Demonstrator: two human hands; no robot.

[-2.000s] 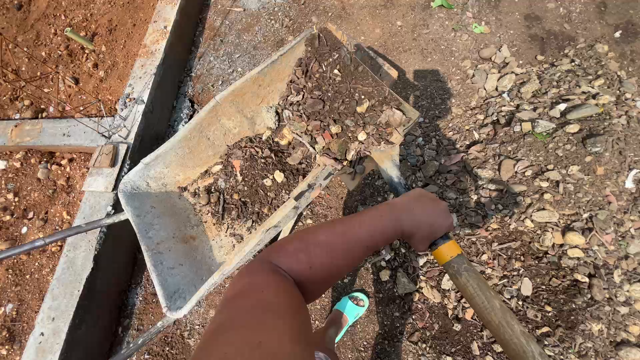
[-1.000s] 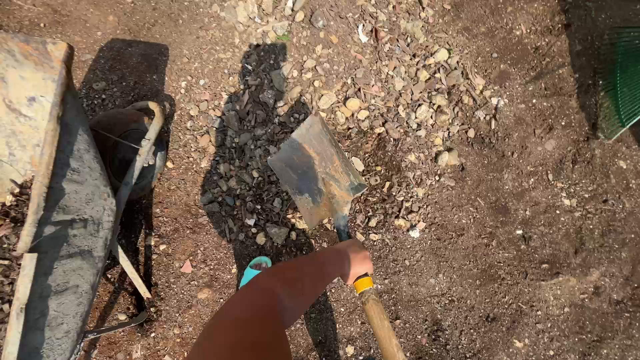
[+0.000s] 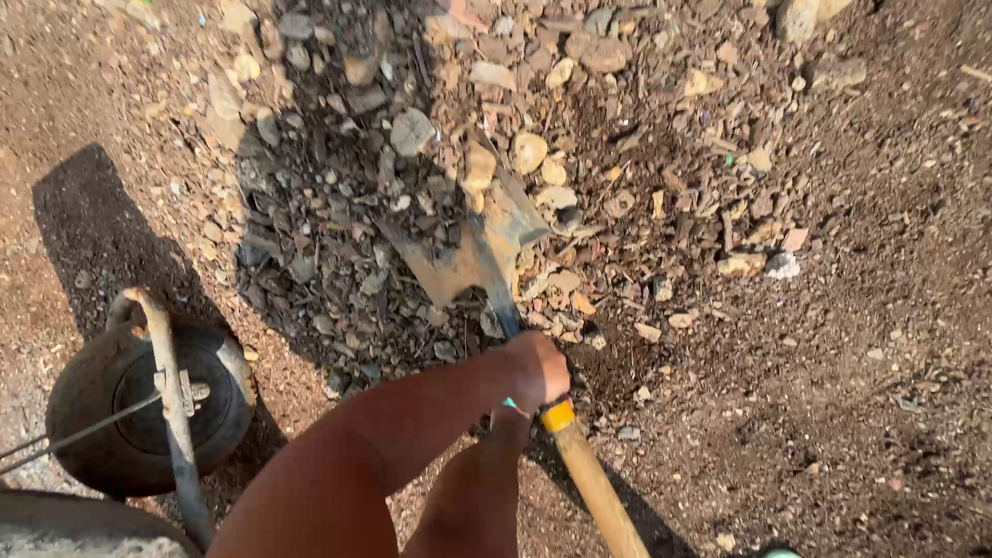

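Observation:
My left hand is closed around the lower shaft of a shovel, just above its metal socket and beside a yellow band on the wooden handle. The metal shovel blade lies in a pile of stones and wood chips, its front part covered by loose material. A pale stone rests on or against the blade. My right hand is outside the view, as is the upper end of the handle.
At the lower left are a wheelbarrow's black wheel, its metal frame bar and the edge of its tray. My leg is beside my left arm. Brown soil with small stones spreads to the right.
The shovel blade was at the loaded wheelbarrow tray, then bare above the ground; now it is in the pile with debris on it. The view has shifted greatly.

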